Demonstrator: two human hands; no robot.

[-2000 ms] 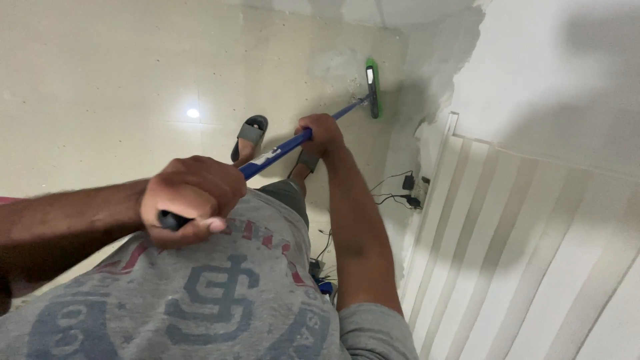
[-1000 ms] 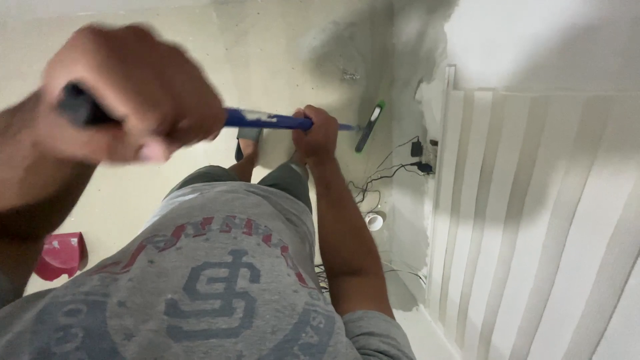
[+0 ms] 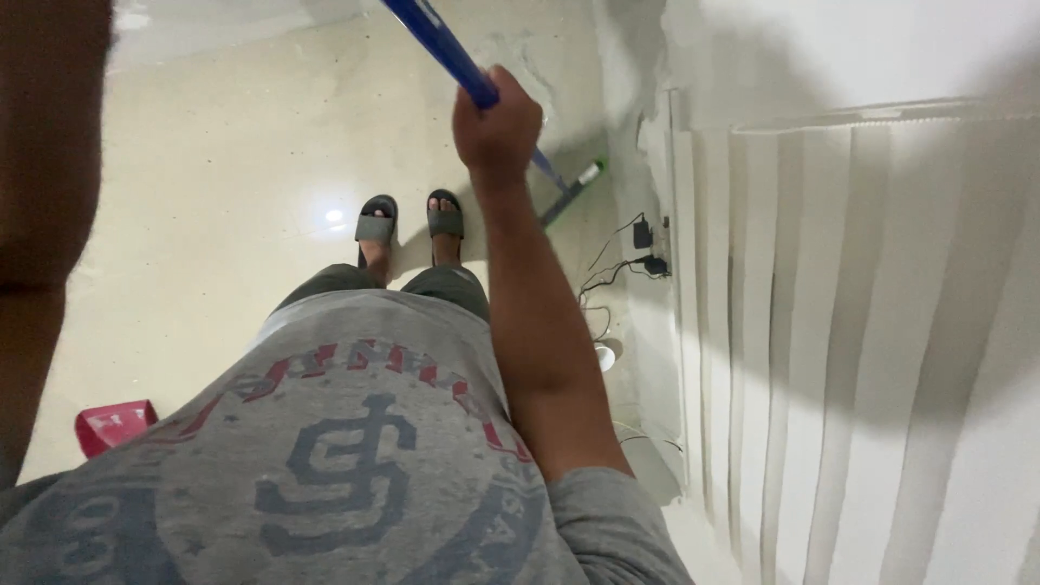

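Observation:
My right hand [image 3: 497, 122] is closed around the blue pole [image 3: 443, 49] of a floor broom or squeegee. The pole runs from the top edge down through the fist. Past my wrist it meets a narrow dark head [image 3: 573, 193] with green edging, which rests slanted on the pale floor [image 3: 244, 162] near the wall base. My left hand is out of the frame; only the raised left arm shows, dark and close, along the left edge. The upper end of the pole is also cut off by the frame.
Black plugs or adapters [image 3: 650, 264] with loose cables sit at the wall base on the right, beside a ribbed white panel [image 3: 812, 325]. A small white round thing [image 3: 604, 357] is near the cables. A red dustpan-like object [image 3: 116, 426] lies at lower left. My sandalled feet [image 3: 445, 215] stand mid-floor.
My left hand, earlier around the pole's black end, has risen out of view. The pole now slants up to the top left instead of lying nearly level. My right hand keeps its grip.

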